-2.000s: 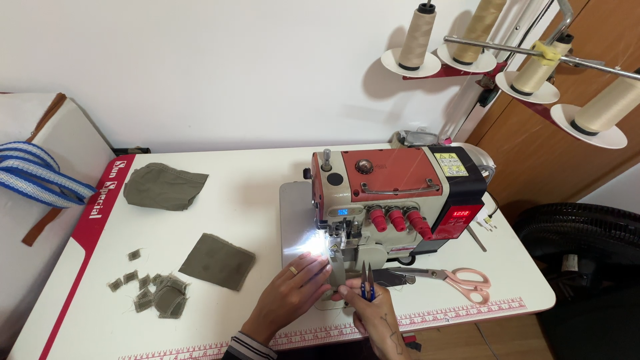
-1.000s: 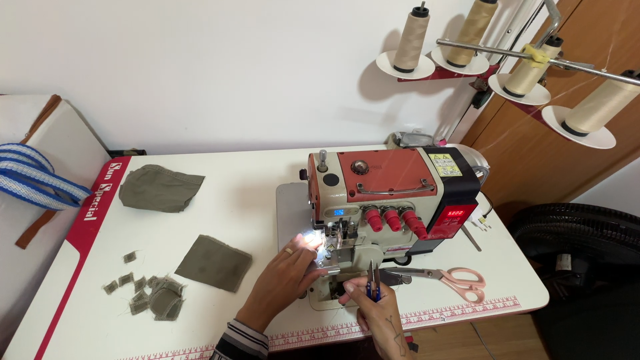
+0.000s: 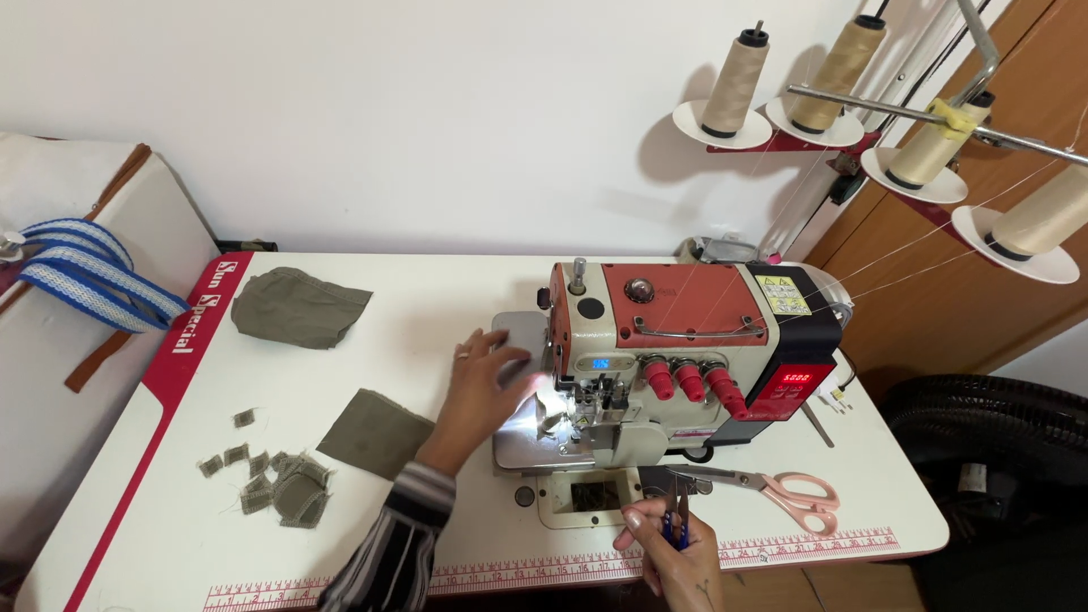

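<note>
My left hand [image 3: 483,393] is lifted with its fingers apart, left of the needle area of a red and cream overlock sewing machine [image 3: 680,319]. A small piece of olive fabric [image 3: 552,421] lies under the machine's light beside the presser foot. My right hand [image 3: 673,544] grips small blue-handled thread snips [image 3: 677,523], blades up, near the table's front edge. Pink-handled scissors [image 3: 799,501] lie just right of it. A square of olive fabric [image 3: 378,435] lies partly behind my left wrist. Several small stitched fabric pieces [image 3: 299,491] are farther left.
A larger olive fabric piece [image 3: 299,308] lies at the table's back left. Thread cones [image 3: 738,85] stand on a rack at the upper right. A printed red ruler [image 3: 510,574] runs along the front edge. Blue-and-white webbing [image 3: 93,272] hangs at left, and a black fan [image 3: 986,476] stands at right.
My left hand has moved up and left, away from the needle area, and its fingers have spread. The right hand has lowered slightly and still has the snips.
</note>
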